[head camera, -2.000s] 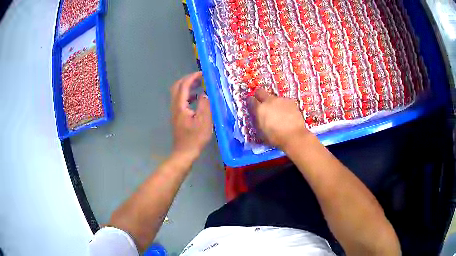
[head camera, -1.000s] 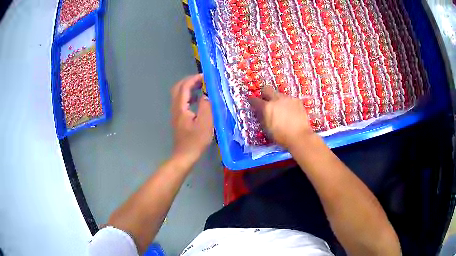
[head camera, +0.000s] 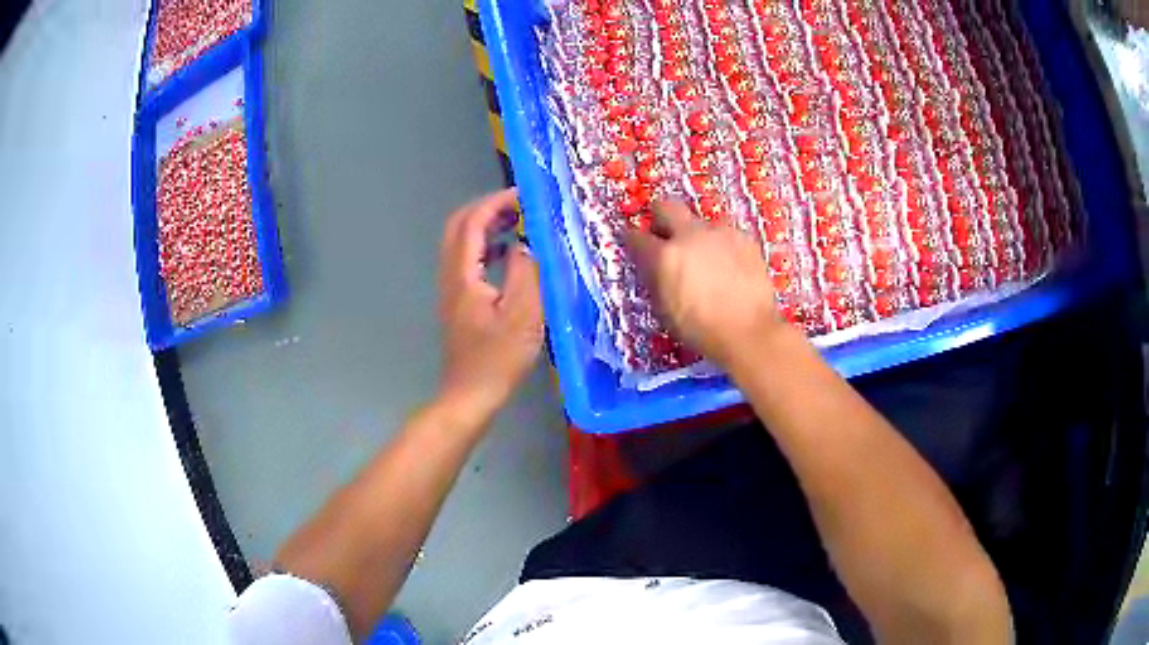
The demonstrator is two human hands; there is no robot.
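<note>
The large blue tray [head camera: 561, 296] is filled with rows of small red-and-white pieces [head camera: 838, 164] on a white liner sheet [head camera: 932, 310]. My bare right hand [head camera: 706, 271] is over the lower left rows, palm down, with its fingertips low among the pieces. The fingers are slightly blurred, and whether they pinch a piece is hidden. My bare left hand [head camera: 489, 296] is at the outside of the tray's left rim, fingers and thumb curved apart. Its fingertips meet the rim and are partly hidden, so a hold on the rim cannot be confirmed.
Two smaller blue trays [head camera: 268, 233] stand end to end at the left, holding tiny red-pink pieces [head camera: 208, 221]. Yellow-black tape [head camera: 494, 126] runs along the floor beside the large tray. A red object [head camera: 590, 473] is under the tray's near corner. A blue round thing [head camera: 393, 630] is at the bottom edge.
The large tray and both hands appear slightly further right in the view. My right hand stays over the same lower left area, its fingers shifted slightly. My left hand keeps its pose at the rim.
</note>
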